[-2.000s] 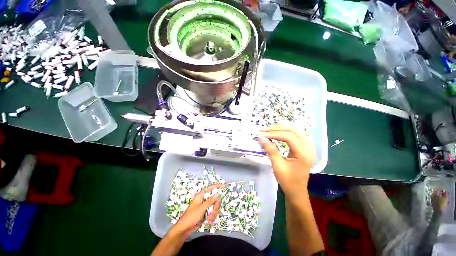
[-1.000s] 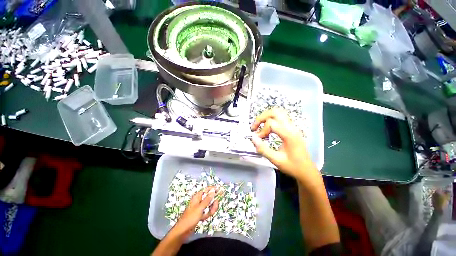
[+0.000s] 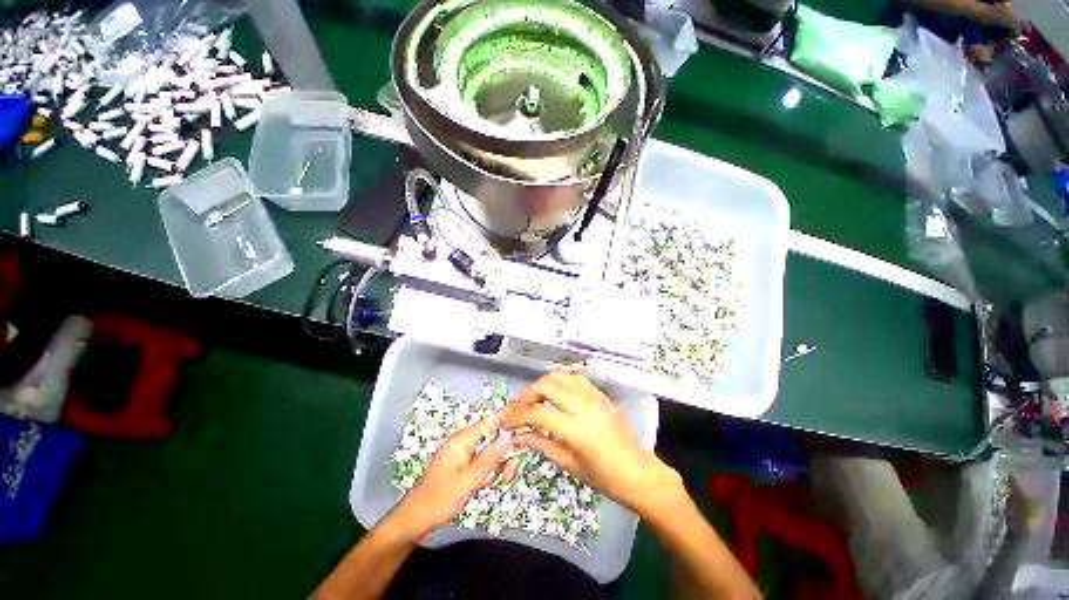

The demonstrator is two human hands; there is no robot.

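The near bin [image 3: 373, 436], a translucent white tub, holds a heap of small white-and-green workpieces [image 3: 539, 516]. My left hand [image 3: 455, 475] is over the heap with its fingers bent. My right hand [image 3: 580, 434] is beside it over the same bin, its fingertips meeting the left hand's. Whether a piece is between the fingertips cannot be told. The pale work head [image 3: 528, 307] is just beyond my right hand, with no hand on it. The far bin [image 3: 768, 293] holds similar pieces to the right of the work head.
A silver bowl feeder [image 3: 528, 152], green inside, stands behind the work head. Two clear boxes [image 3: 299, 152] and piled white cylinders [image 3: 176, 111] are left. A flat black rectangle [image 3: 940, 340] and a green bag [image 3: 842, 49] are right. Red stools [image 3: 129, 375] and a person's leg [image 3: 873, 510] are below.
My right hand has moved from the work head and far bin's edge down to the near bin, joining my left hand. The whole view has shifted slightly.
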